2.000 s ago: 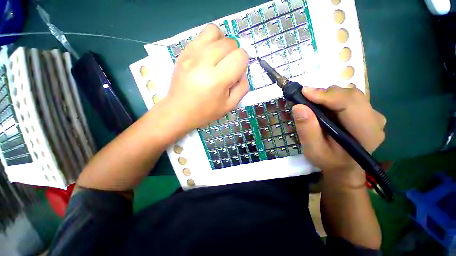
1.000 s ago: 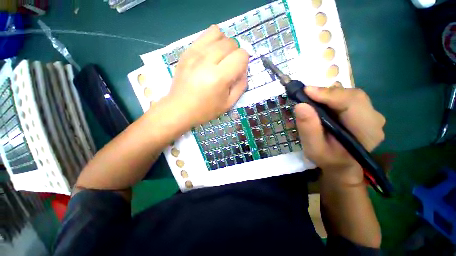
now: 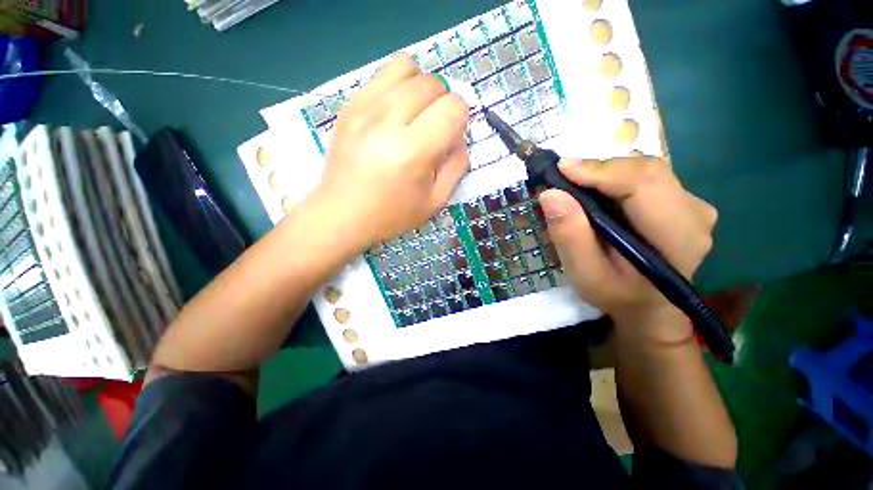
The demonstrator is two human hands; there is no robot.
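A white tray (image 3: 459, 335) with round tan holes along its short sides lies tilted before me. It holds PCB panels (image 3: 426, 273) with green strips and rows of small rectangles. My right hand (image 3: 627, 230) grips the black handle of a soldering iron (image 3: 613, 228); its tip is over the upper panel, just right of my left fingers. My left hand (image 3: 397, 144) is closed over the upper panel. A thin solder wire (image 3: 191, 77) runs from the left edge to my left hand; the fingertips that pinch it are hidden. Glare whitens the panel around the tip.
Stacked trays (image 3: 96, 239) stand at the left. A black glossy slab (image 3: 190, 196) lies between them and the tray, below a clear plastic strip (image 3: 105, 91). A black box (image 3: 847, 72) with a round label is at the right edge. A blue stool (image 3: 838, 383) is at lower right.
The tray and both hands appear slightly further left, and the black box has come into view at right, as the view shifted. The iron tip has moved slightly over the panel beside my left fingers.
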